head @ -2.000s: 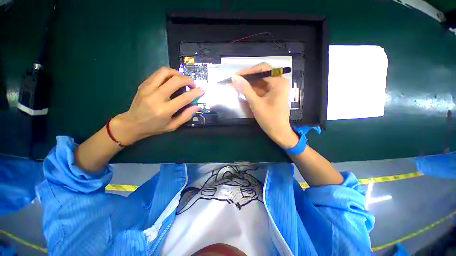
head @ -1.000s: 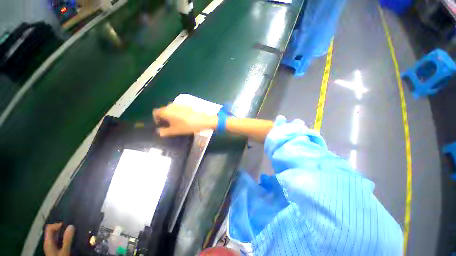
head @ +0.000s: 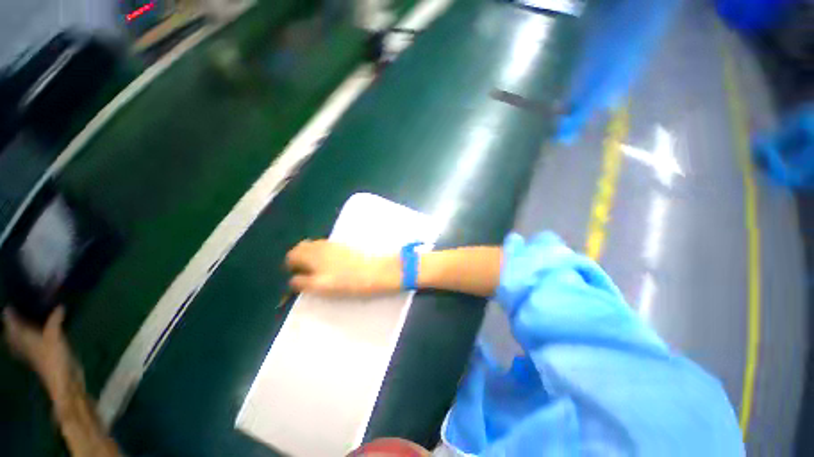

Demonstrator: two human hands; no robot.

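Observation:
The black tray point(head: 94, 245) with the bright-centred tablet unit point(head: 49, 241) is at the far left, on the green surface beyond the white rail, blurred. My left hand point(head: 45, 348) is at the tray's near edge with thumb and a finger apart; blur hides whether it grips. My right hand point(head: 344, 270) lies over the long white sheet point(head: 335, 357) on the green mat, fingers curled. A small dark and yellowish end, seemingly the tweezers point(head: 286, 299), sticks out below its fingers; the rest is hidden.
The white edge rail point(head: 245, 210) runs diagonally between the mat and the green conveyor point(head: 170, 170). Black items point(head: 67, 80) are at the upper left. A blue-clothed person point(head: 616, 62) is at the upper right, and a blue stool point(head: 790, 152) stands at the right edge.
The tray with the unit has moved left from the mat across the rail, with my left hand beside it. The white sheet is now uncovered. My right hand is slightly lower, over the sheet.

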